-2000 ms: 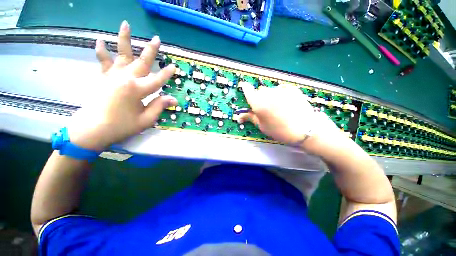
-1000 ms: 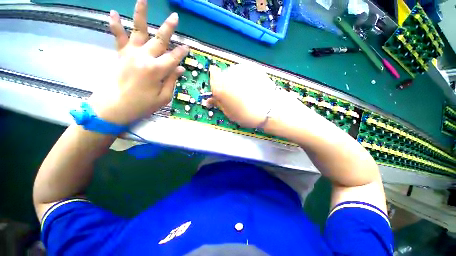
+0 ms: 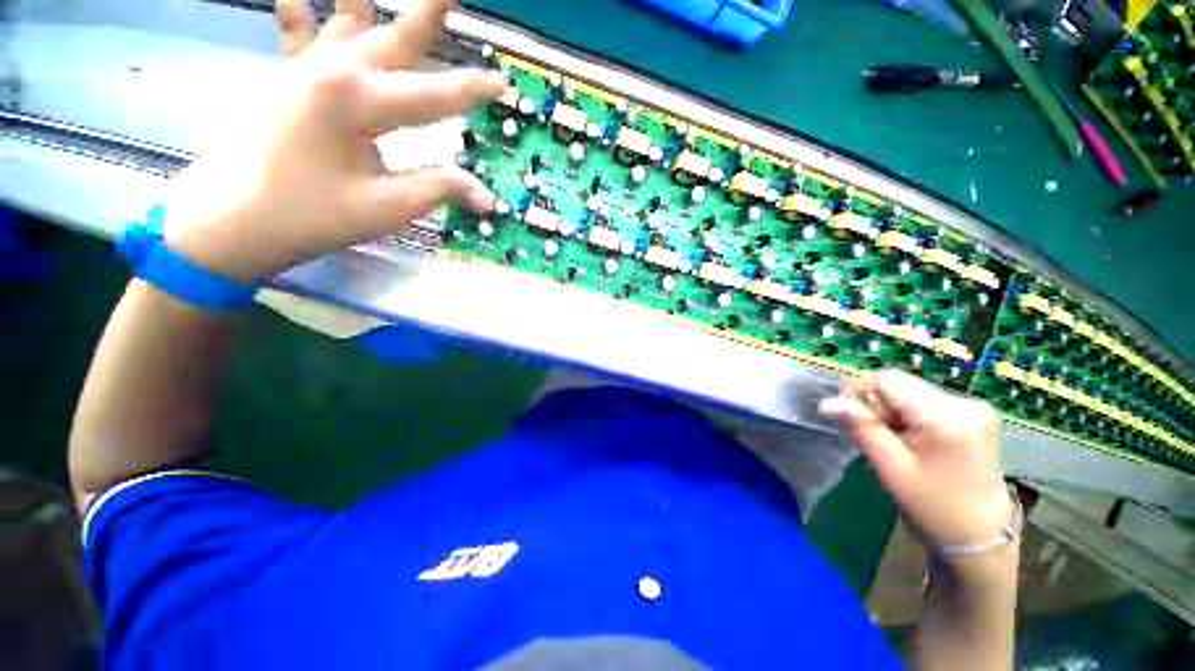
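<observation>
A green populated PCB panel (image 3: 734, 243) lies on the conveyor, with rows of yellow blocks and small round parts. My left hand (image 3: 334, 157), with a blue band at the wrist, has its fingers spread at the panel's left end; thumb and index finger are over parts there. My right hand (image 3: 924, 446), with a thin bracelet, is at the conveyor's near edge with its fingers curled; whether it holds something small cannot be seen. A second populated panel (image 3: 1094, 380) lies just right of the first.
The pale conveyor rail (image 3: 629, 328) runs across in front of me. On the green bench beyond are a blue parts bin (image 3: 734, 16), a black marker pen (image 3: 924, 79), a green stick tool (image 3: 1029, 85), a pink-handled tool (image 3: 1102, 151) and another board (image 3: 1153, 85).
My right hand has moved off the panel, right and toward me, to the near rail, uncovering the panel. My left hand stays at the left end. The view has shifted, so bench items appear higher.
</observation>
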